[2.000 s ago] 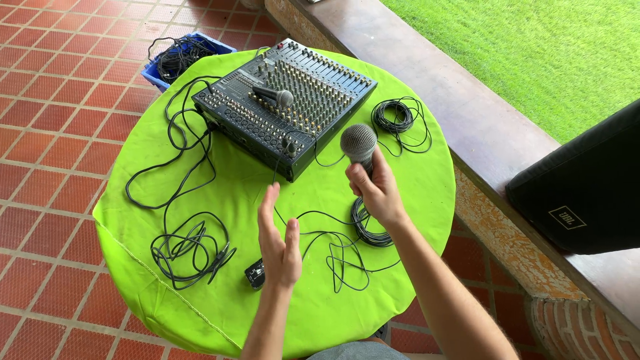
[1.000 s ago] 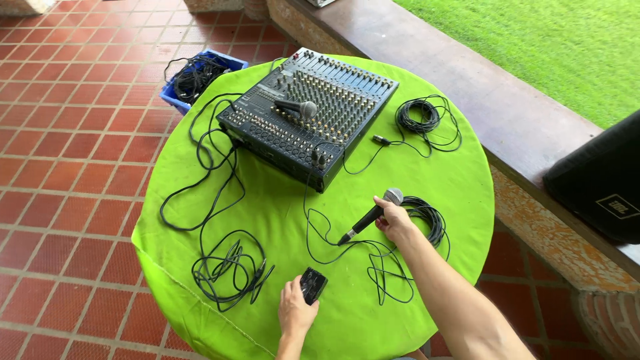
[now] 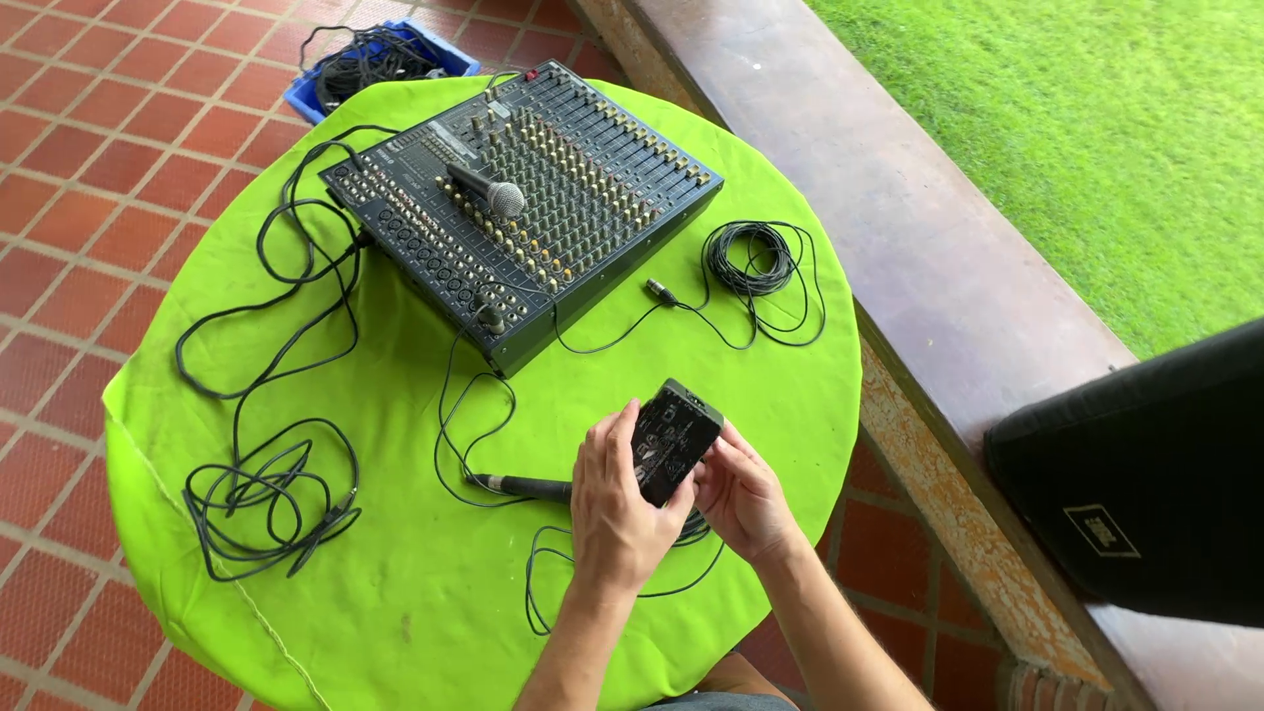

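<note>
A small black electronic box (image 3: pixel 673 442) with white markings is held between both hands above the round table. My left hand (image 3: pixel 624 499) grips its left side and lower edge, while my right hand (image 3: pixel 746 491) holds its lower right side. Behind my left hand a black handheld microphone (image 3: pixel 528 487) lies on the green cloth, its head hidden. Farther back stands an audio mixing console (image 3: pixel 553 188), with a second microphone (image 3: pixel 489 190) lying on its knobs. A cable coil partly shows beneath my hands.
Loose black cable (image 3: pixel 272 504) lies at the left of the green tablecloth (image 3: pixel 395 612); a coiled cable (image 3: pixel 750 259) is at the right. A blue crate (image 3: pixel 444 54) of cables sits beyond the table. A black loudspeaker (image 3: pixel 1145 484) stands on the ledge (image 3: pixel 918 247).
My right hand has let go of the microphone, which now lies on the cloth. The black box, by my left hand on the table one second ago, is up in both hands.
</note>
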